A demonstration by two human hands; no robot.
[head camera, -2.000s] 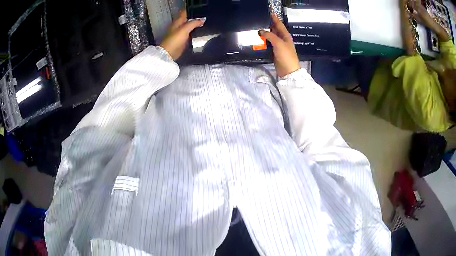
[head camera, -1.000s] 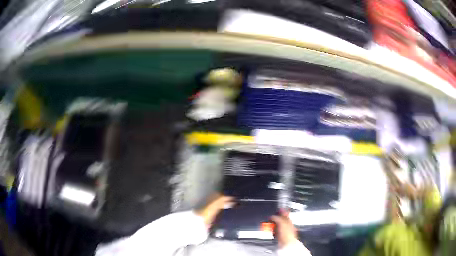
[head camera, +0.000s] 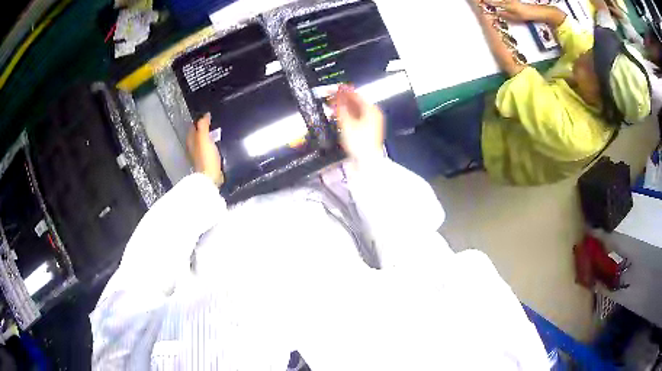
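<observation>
A black rugged tablet (head camera: 247, 98) with lines of small text and a bright reflection lies at top centre. A second tablet (head camera: 348, 47) with green and white text lines lies to its right, a speckled strip between them. My left hand (head camera: 206, 150) is at the first tablet's left edge, thumb by a small white label; whether it grips is unclear. My right hand (head camera: 356, 123) is blurred, over the lower left part of the second tablet; its fingertips and any contact are unclear.
Another tablet (head camera: 27, 246) and a black foam tray (head camera: 87, 167) are at the left. A person in yellow-green (head camera: 541, 119) works at the right. A black box (head camera: 605, 193) and a red tool (head camera: 597, 262) are at far right.
The view has swung back down and turned. The right hand has moved from the first tablet's right edge to over the second tablet. The left hand stays at the first tablet's left side.
</observation>
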